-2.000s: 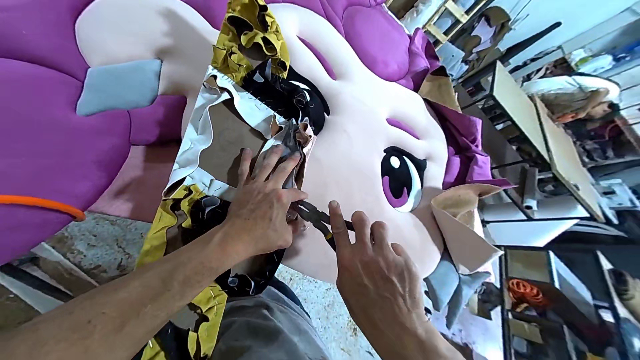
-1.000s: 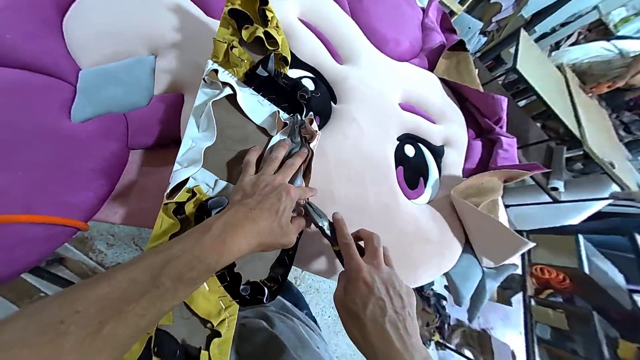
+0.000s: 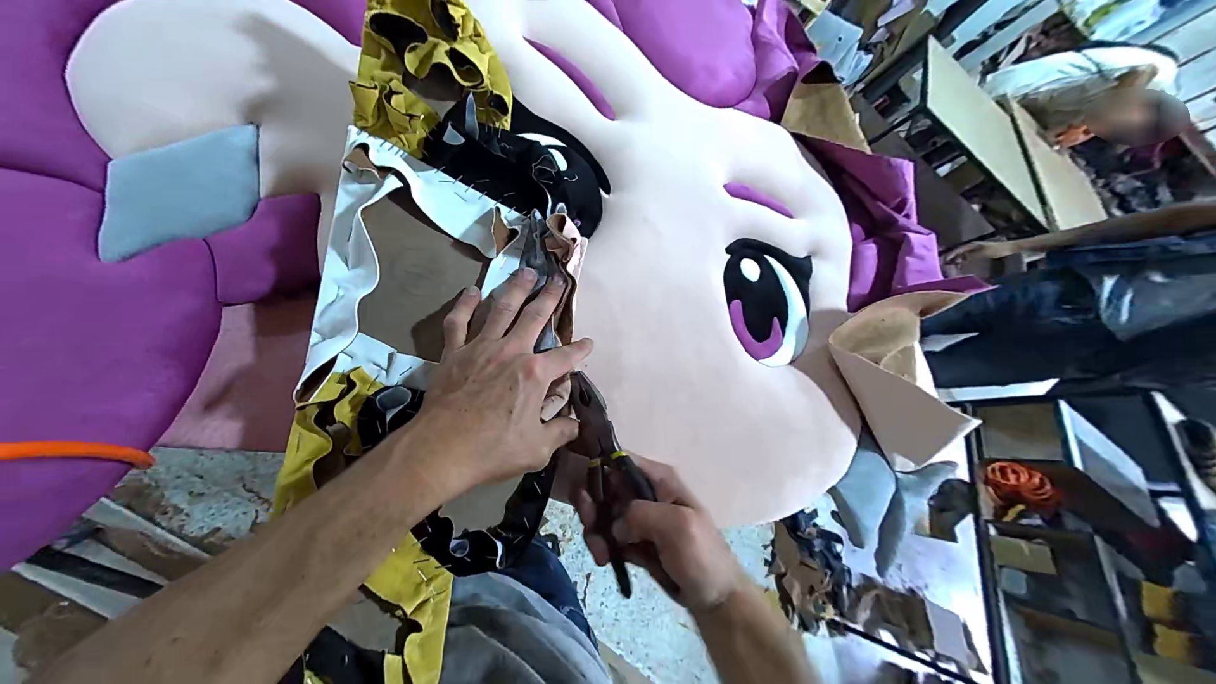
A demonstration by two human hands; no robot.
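A large padded fabric figure (image 3: 646,323) with a pale pink face and embroidered-looking eyes fills the middle. Its folded-over edge carries white fabric (image 3: 344,285), yellow fabric (image 3: 432,71) and black fabric strips with staples or pins along them. My left hand (image 3: 508,380) presses flat on this edge, fingers spread over a grey fabric fold (image 3: 539,249). Pliers (image 3: 603,456) with dark handles and yellow bands are in my right hand (image 3: 665,532), below the left hand's thumb. Their jaws point up at the fabric edge beside my left hand; whether they pinch it is unclear.
Purple padded parts (image 3: 104,361) spread to the left, with an orange cord (image 3: 76,452) across them. On the right stand shelves (image 3: 1054,475) with an orange coil (image 3: 1021,484). Another person (image 3: 1092,85) is bent over at the upper right, near panels (image 3: 983,133).
My right hand has drawn back downward, and more of the pliers shows. My left hand stays on the fabric edge. The other person has come further into view.
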